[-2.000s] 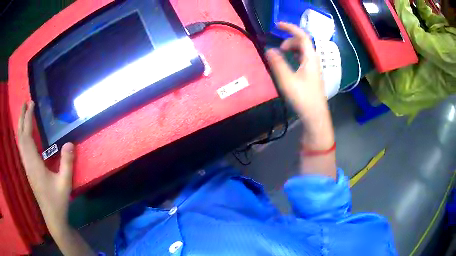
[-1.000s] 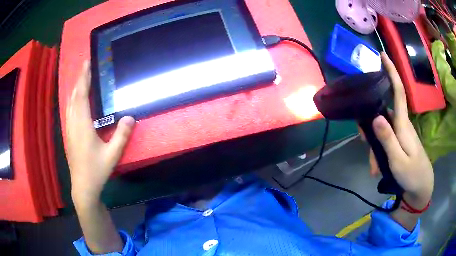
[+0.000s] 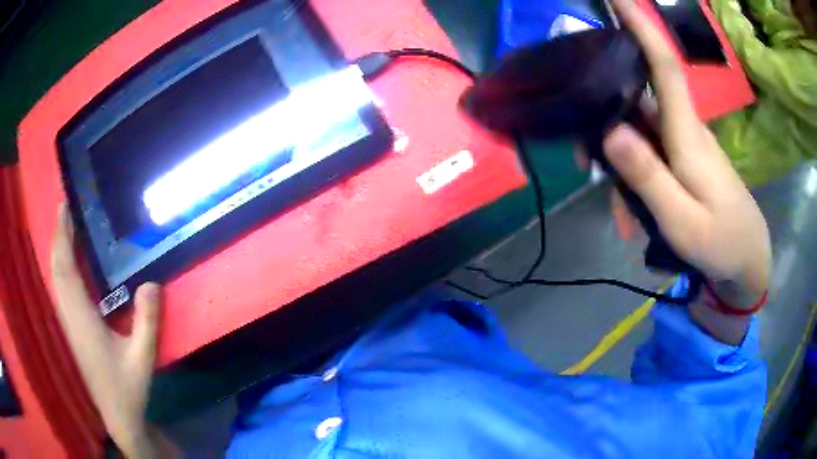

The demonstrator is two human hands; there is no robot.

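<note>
A lit tablet (image 3: 193, 116) with a bright glare band lies in a red foam tray (image 3: 296, 260). A small label (image 3: 115, 299) is on its lower left corner. A white barcode label (image 3: 445, 171) is on the tray near its front right edge. My left hand (image 3: 107, 332) rests at the tablet's lower left corner, thumb and fingers apart, holding nothing. My right hand (image 3: 694, 193) grips a blurred black barcode scanner (image 3: 560, 85), head pointing left, above and right of the tray. A black plug (image 3: 374, 63) sits at the tablet's right side edge.
The scanner's black cord (image 3: 591, 282) hangs below the tray's right side. Stacked red foam trays (image 3: 36, 332) are at the left. A blue box (image 3: 527, 22) stands behind the scanner. Another red tray (image 3: 730, 85) and a yellow-green garment (image 3: 779, 81) are at upper right. The grey floor has yellow lines.
My right hand was empty two seconds ago, then held the scanner. A bright light patch on the tray one second ago is gone, and the barcode label shows. The view has shifted and tilted.
</note>
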